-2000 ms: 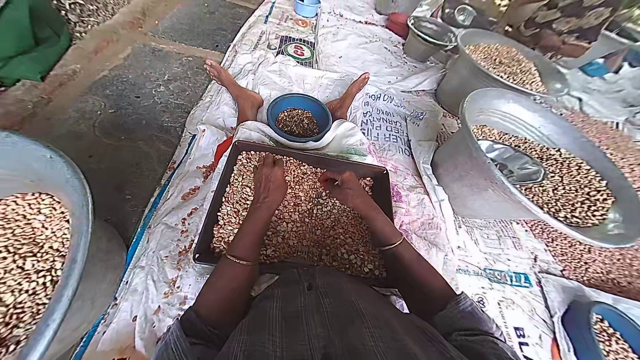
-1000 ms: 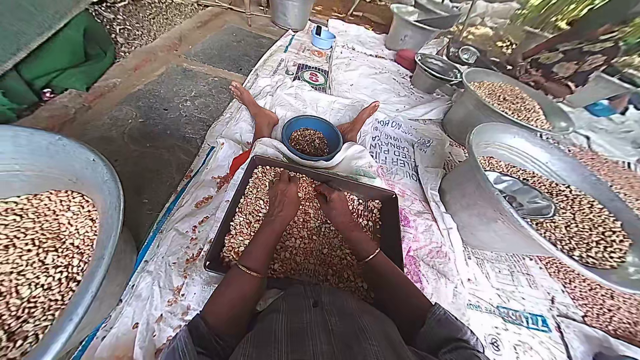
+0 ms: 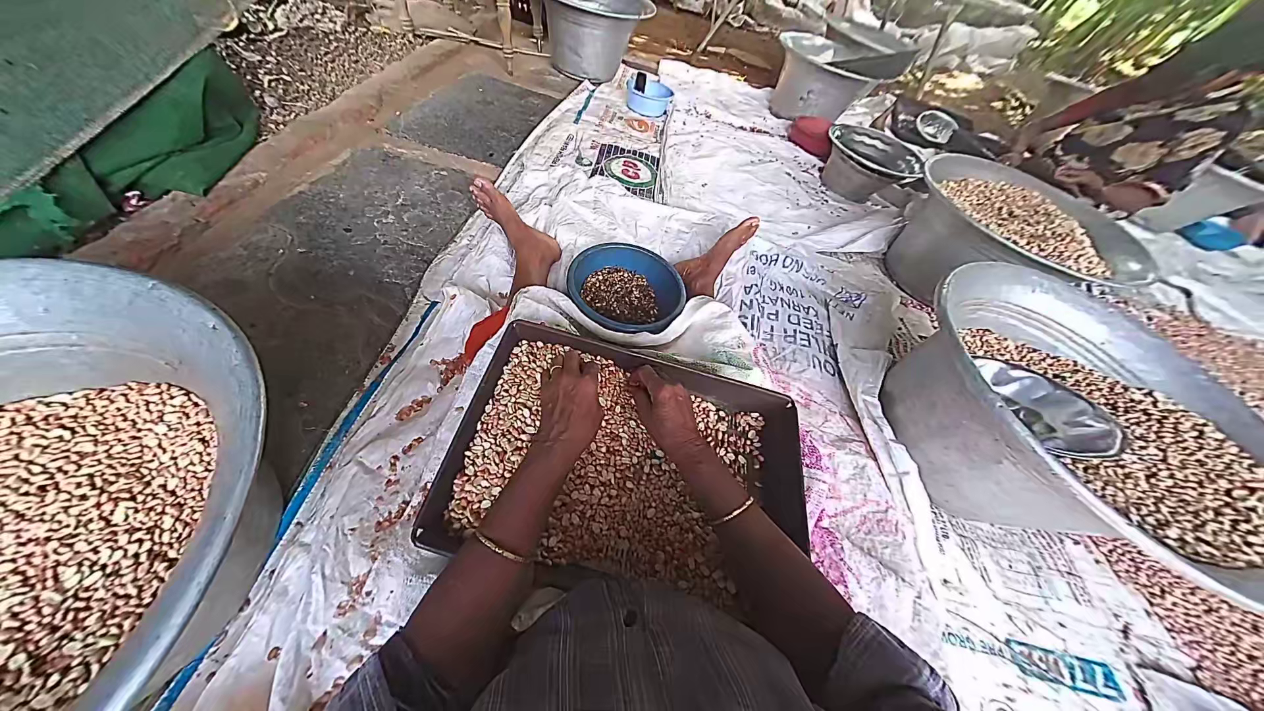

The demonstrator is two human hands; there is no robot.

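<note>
A dark rectangular tray (image 3: pixel 790 474) lies before my body, spread with pale and reddish-brown nuts or seeds (image 3: pixel 632 494). My left hand (image 3: pixel 571 403) is over the upper middle of the tray, fingertips down at the pieces. Close to its right, my right hand (image 3: pixel 668 407) bends its fingers at the pieces; the two hands do not touch. Whether either hand pinches a piece is too small to tell. Just beyond the tray, a blue bowl (image 3: pixel 585 259) holds darker brown bits, between two bare feet. Each wrist wears a bangle.
Large metal basins of similar pieces stand at the left (image 3: pixel 242 395) and right (image 3: pixel 948 415), the right one with a metal bowl (image 3: pixel 1052 407) inside. Another full basin (image 3: pixel 918 242) is behind it. Printed white sacks (image 3: pixel 849 434) cover the ground. A person in patterned cloth (image 3: pixel 1136 143) is at far right.
My right hand has shifted slightly closer to the left hand since two seconds ago. The view has tilted up somewhat. The tray and blue bowl keep their places relative to each other.
</note>
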